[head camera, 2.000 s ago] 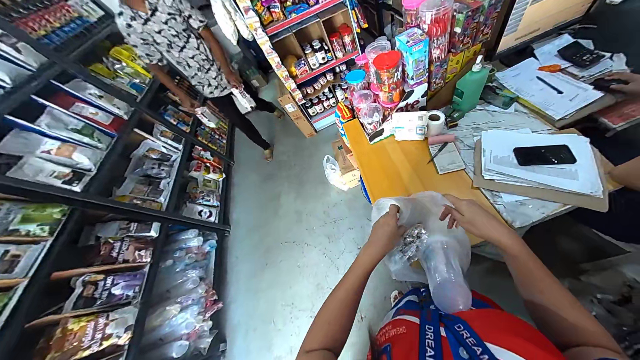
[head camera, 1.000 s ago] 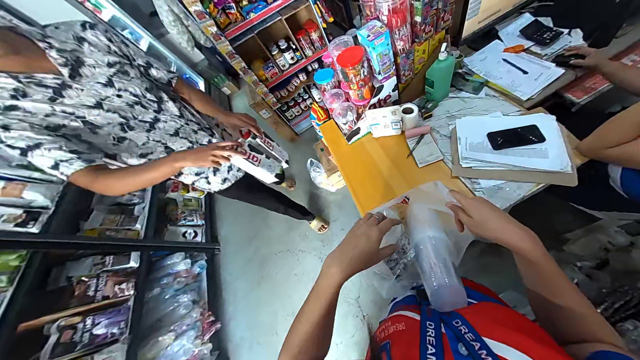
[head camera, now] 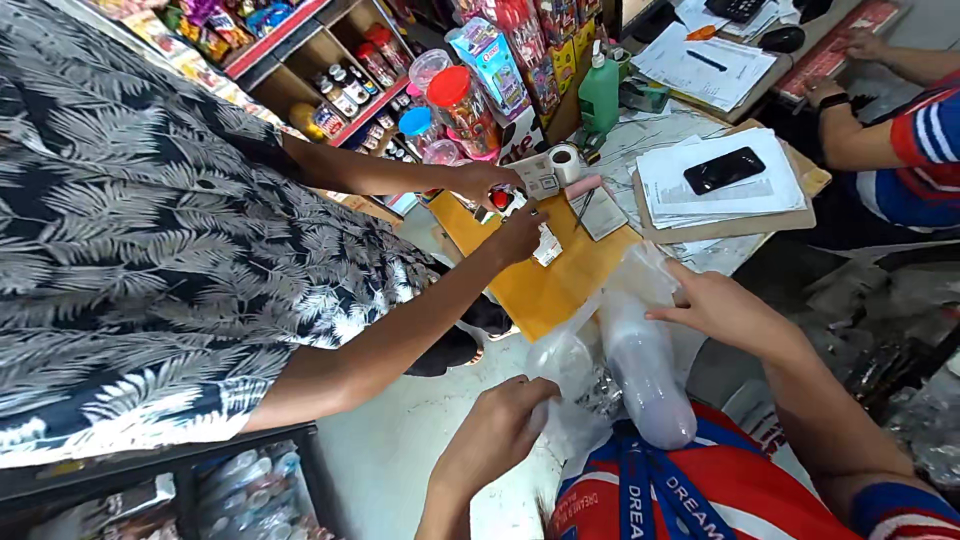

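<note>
A translucent plastic bag (head camera: pixel 570 360) hangs between my two hands, close to my body. Its left edge is pinched in my left hand (head camera: pixel 506 424), and my right hand (head camera: pixel 705 300) grips the upper right edge. In the bag a stack of clear plastic cups (head camera: pixel 649 375) leans toward my chest, beside some shiny items too unclear to name. Beyond the bag is the yellow tabletop (head camera: pixel 525 300), where another person's hands (head camera: pixel 502 206) hold small white and red packages (head camera: pixel 546 244).
A notepad (head camera: pixel 600 214), a paper roll (head camera: pixel 564 161), candy jars (head camera: pixel 461 105) and a green pump bottle (head camera: pixel 599 94) stand farther back. Papers with a black phone (head camera: pixel 724 171) lie right. Another person sits at the far right. A dark shelf (head camera: pixel 300 450) is lower left.
The person in the patterned shirt has come from the aisle up to the table, with both hands now over it. My left hand has moved away from my right, spreading the bag.
</note>
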